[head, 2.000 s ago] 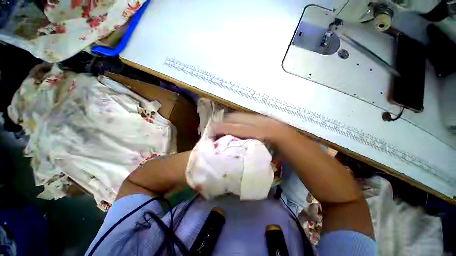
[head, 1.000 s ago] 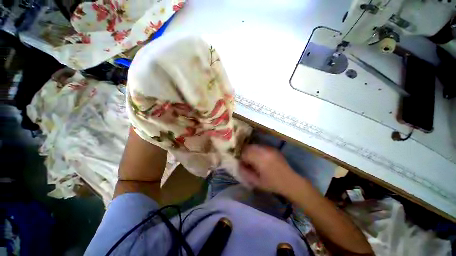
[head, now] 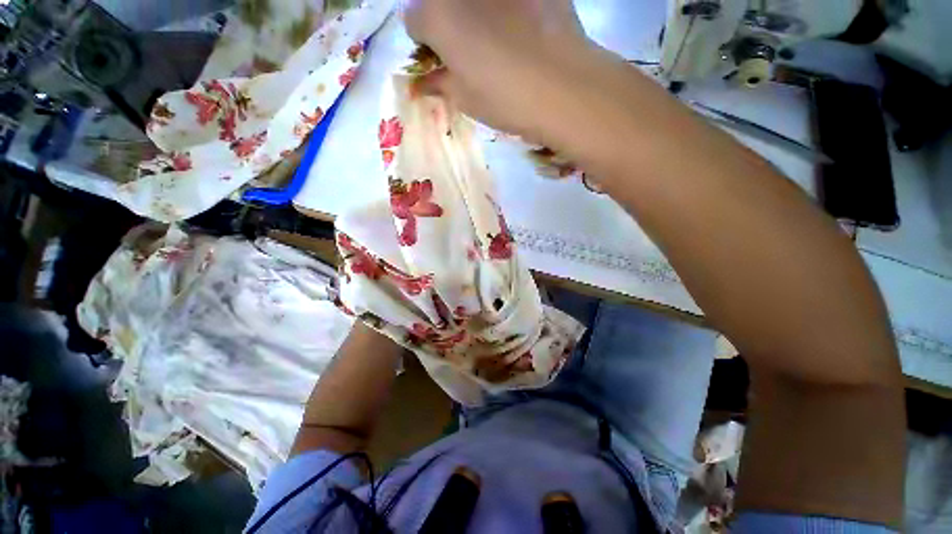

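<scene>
A cream-white garment piece with red flowers [head: 418, 229] hangs over the table's front edge and the lap. My right hand [head: 475, 63] is at the top of the view, shut on the upper end of the cloth and pulling it up. My left forearm runs up into the lower part of the cloth. My left hand is hidden inside or behind the cloth, so its fingers do not show.
White machine table [head: 585, 229]. A long thin silver tool [head: 746, 123] and a black phone [head: 851, 151] lie on it at right. The machine head [head: 720, 42] is at top right. A blue tray edge [head: 313, 156] and floral cloth are upper left. A white garment heap [head: 224, 323] lies left.
My right hand has moved from the lap up and forward over the table with the cloth's end. The cloth, bunched and then spread over my left arm, is now stretched lengthwise.
</scene>
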